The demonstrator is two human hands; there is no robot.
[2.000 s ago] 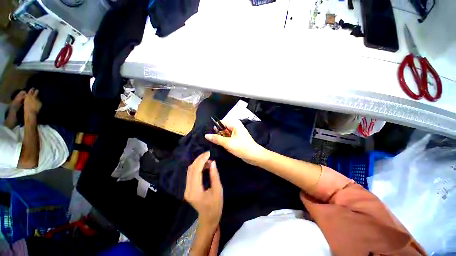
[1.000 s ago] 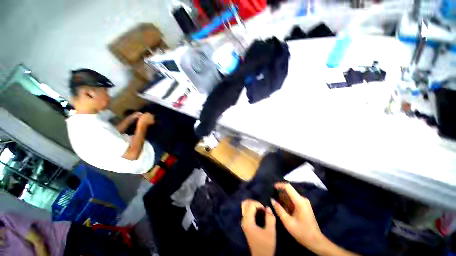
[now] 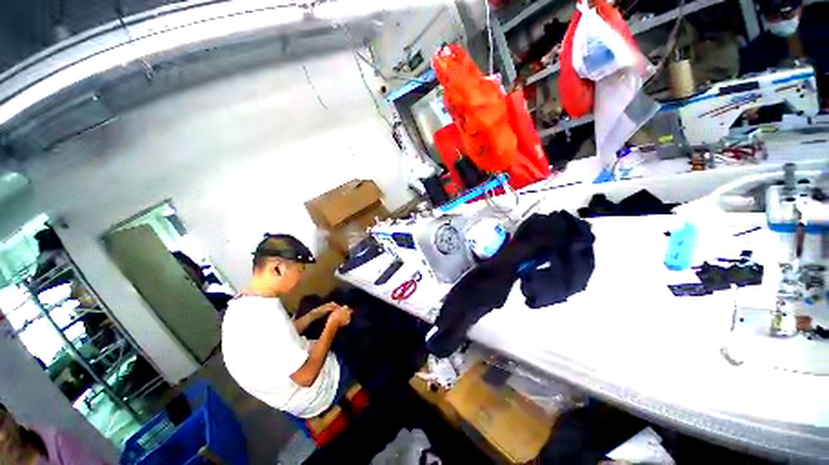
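Neither of my hands is in the picture. A dark garment (image 3: 571, 440) shows only in part at the bottom edge, below the table, with a white piece (image 3: 641, 449) beside it. A second dark garment (image 3: 556, 259) lies on the white table (image 3: 627, 350) and hangs over its front edge. Red-handled shears (image 3: 406, 288) lie on the table further left.
A seated person in a white shirt (image 3: 268, 350) is at the left. A blue crate (image 3: 204, 431) stands on the floor. Sewing machines (image 3: 444, 247) stand on the table. A cardboard box (image 3: 504, 413) is under it. Black scraps (image 3: 727, 274) lie at right.
The view has swung up and to the left. My hands and most of the lap garment have left the picture at the bottom. The wall, shelves and red bags have come into view.
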